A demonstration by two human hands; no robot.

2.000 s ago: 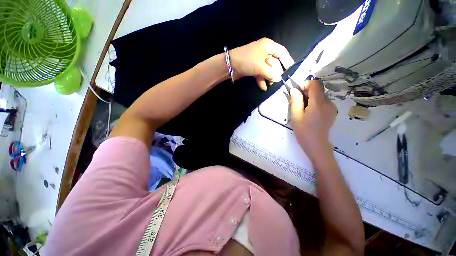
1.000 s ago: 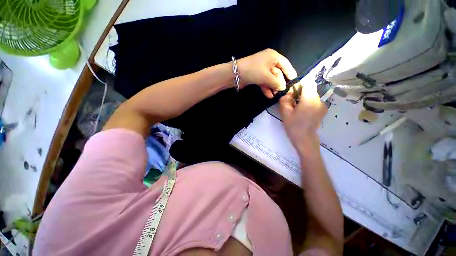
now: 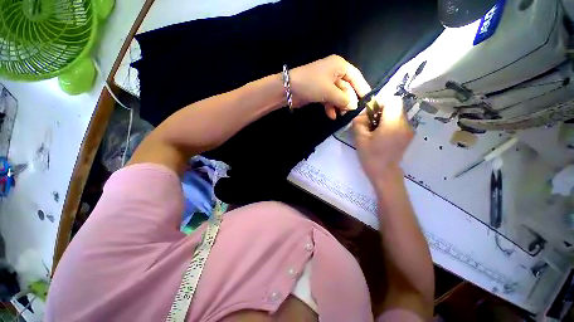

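The black garment (image 3: 220, 63) lies over the table and hangs towards my lap, its edge running diagonally past the brightly lit machine area. My left hand (image 3: 330, 85) pinches the garment's edge, wearing a bracelet at the wrist. My right hand (image 3: 384, 135) is at the same edge, close to the left fingertips, and holds small dark thread snips (image 3: 374, 115), mostly hidden by the fingers. Whether the blades touch the cloth cannot be told. Any thread between the fingers is too small to see.
The off-white sewing machine (image 3: 522, 56) stands at the upper right. A white-handled tool (image 3: 497, 151) and dark narrow snips (image 3: 496, 198) lie on its bed. A green fan (image 3: 47, 38) and blue-handled scissors (image 3: 6, 177) are on the left table. A tape measure (image 3: 195, 270) hangs over my front.
Since two seconds ago my right hand has moved slightly left and closer to my left hand, and the snips' blades, visible then, are now mostly covered. The view has shifted a little.
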